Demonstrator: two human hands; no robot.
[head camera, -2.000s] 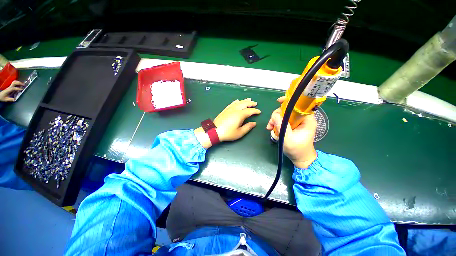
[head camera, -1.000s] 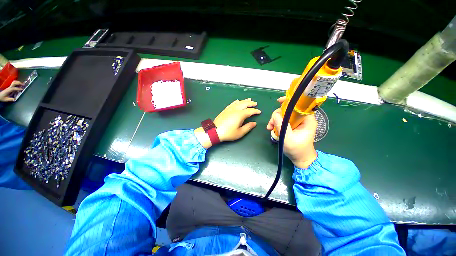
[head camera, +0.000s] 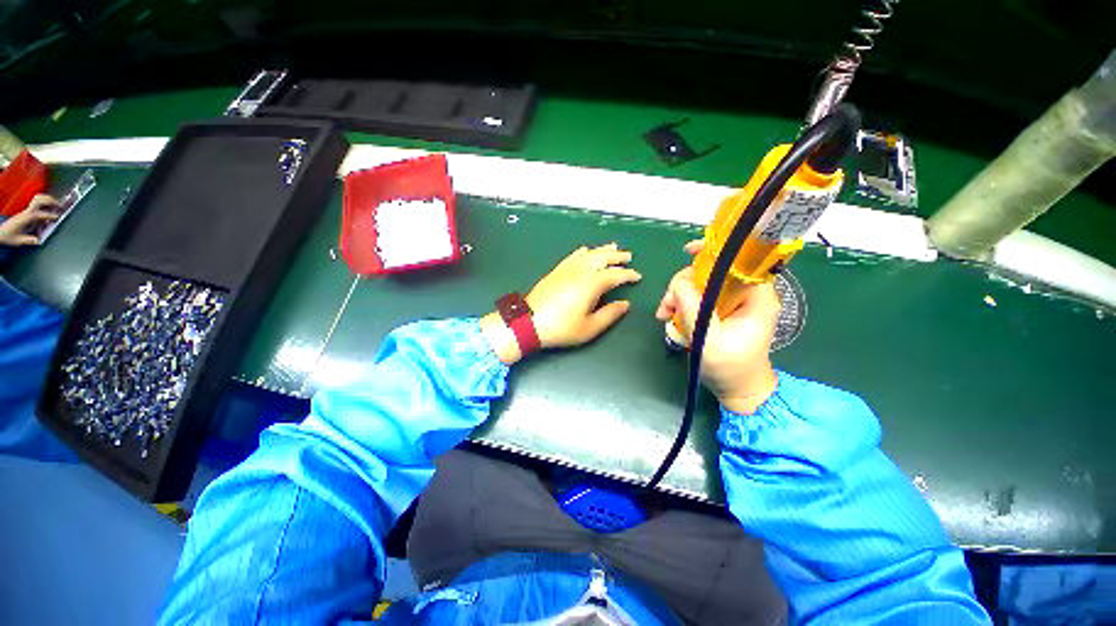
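My right hand (head camera: 731, 330) is closed around the orange-yellow electric screwdriver (head camera: 756, 226), which is tilted, with its black cable looping down in front. The driver's lower end is near the bench; its tip is hidden by my hand. A round grey metal dish (head camera: 789, 309) lies partly behind my right hand. My left hand (head camera: 569, 300), with a dark red band at the wrist, rests flat on the green bench, fingers apart and empty. A thin metal spring (head camera: 868, 33) hangs above the driver.
A black two-section tray (head camera: 202, 184) holds a heap of small parts (head camera: 143, 363). A red bin (head camera: 361, 220) holds white pieces. On the belt are a long black tray (head camera: 404, 108), a black piece (head camera: 674, 144) and a phone assembly (head camera: 886, 168). A taped post stands right; another person's hand is at left.
The long black tray, the black piece and the phone assembly have moved right along the belt. The phone assembly has come out from behind the driver. My hands have hardly moved.
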